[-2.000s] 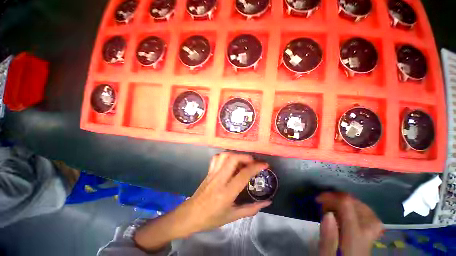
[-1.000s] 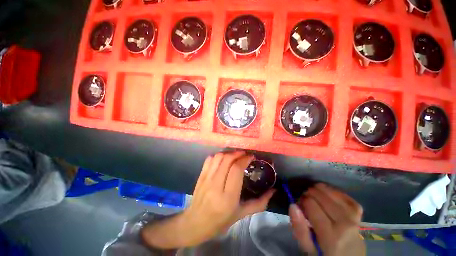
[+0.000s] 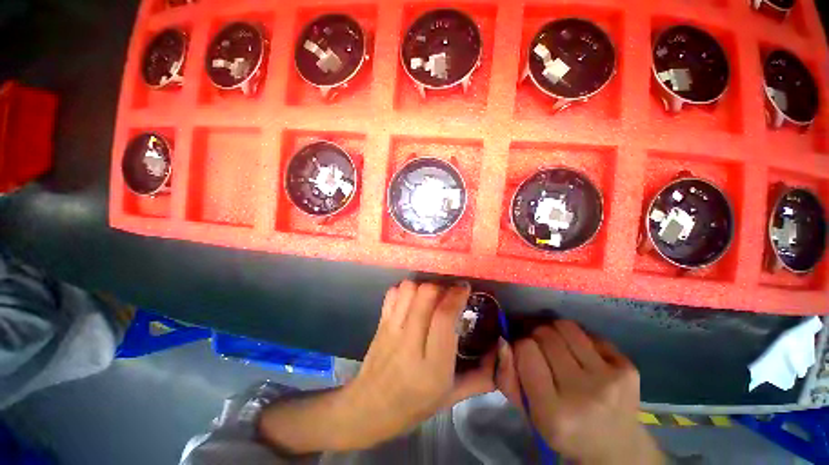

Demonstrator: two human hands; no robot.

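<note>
A round electronic unit (image 3: 480, 325) with a dark face and thin shiny rim is at the bench's near edge. My left hand (image 3: 418, 350) holds it from the left, fingers above and thumb below, covering its left part. My right hand (image 3: 568, 386) holds a slim blue tool (image 3: 536, 434) like a pencil. The tool's upper end reaches the unit's right side; whether it touches the face cannot be told. The red foam tray (image 3: 382, 256) lies just beyond, with dark round units in its pockets and one empty pocket in the nearest row.
A red box (image 3: 25, 136) stands at the far left of the dark bench (image 3: 182, 272). A crumpled white tissue (image 3: 784, 356) lies at the right, beside a light strip. Another person's grey sleeve (image 3: 50, 341) is at the lower left. Blue bins (image 3: 273, 352) show below the bench edge.
My right hand has moved left to the unit, bringing the blue tool to its right side. My left hand still holds the unit. The tray appears larger and shifted slightly in view.
</note>
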